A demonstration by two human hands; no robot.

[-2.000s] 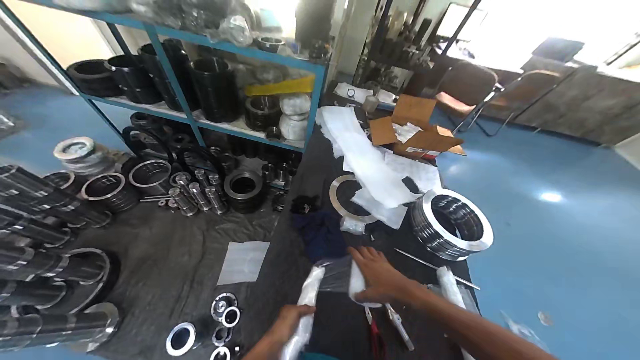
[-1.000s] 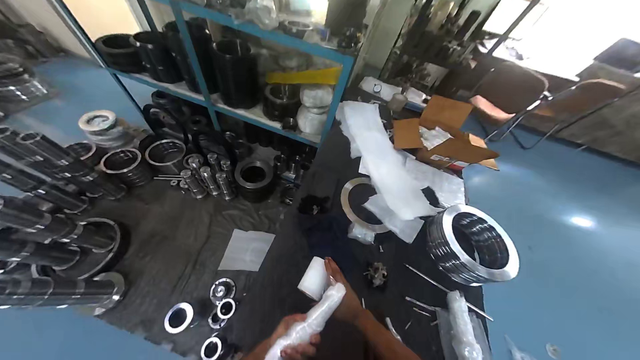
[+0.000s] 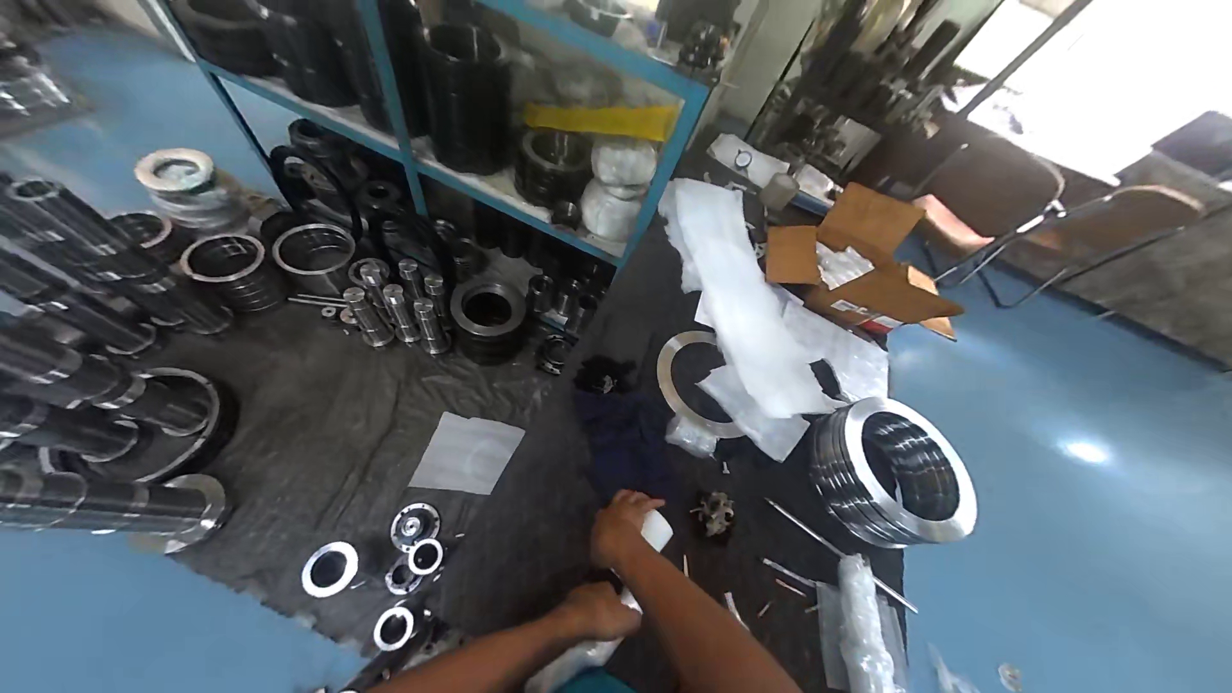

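My left hand (image 3: 599, 612) is closed around a long bundle in white wrapping (image 3: 576, 664) near the bottom centre. Farther up, my right hand (image 3: 626, 525) grips a white roll (image 3: 656, 529), whose end shows beside the fingers. Whether the roll and the bundle are one piece is hidden by my hands and forearm. A dark blue cloth (image 3: 624, 443) lies just beyond my right hand, on the black sheet. To the right of that hand sits a small dark metal part (image 3: 714, 514).
Ringed metal cylinder (image 3: 866, 472), flat metal ring (image 3: 674, 371), white foam sheets (image 3: 736, 289) and an open cardboard box (image 3: 857, 289) stand right. Thin rods (image 3: 804, 527) and a plastic-wrapped piece (image 3: 863, 626) lie nearer. Metal rings (image 3: 329, 569) and a blue shelf rack (image 3: 539, 207) are left and beyond.
My right hand has moved from beside the bundle onto the white roll, which stood out more openly a second ago. My left hand keeps hold of the wrapped bundle.
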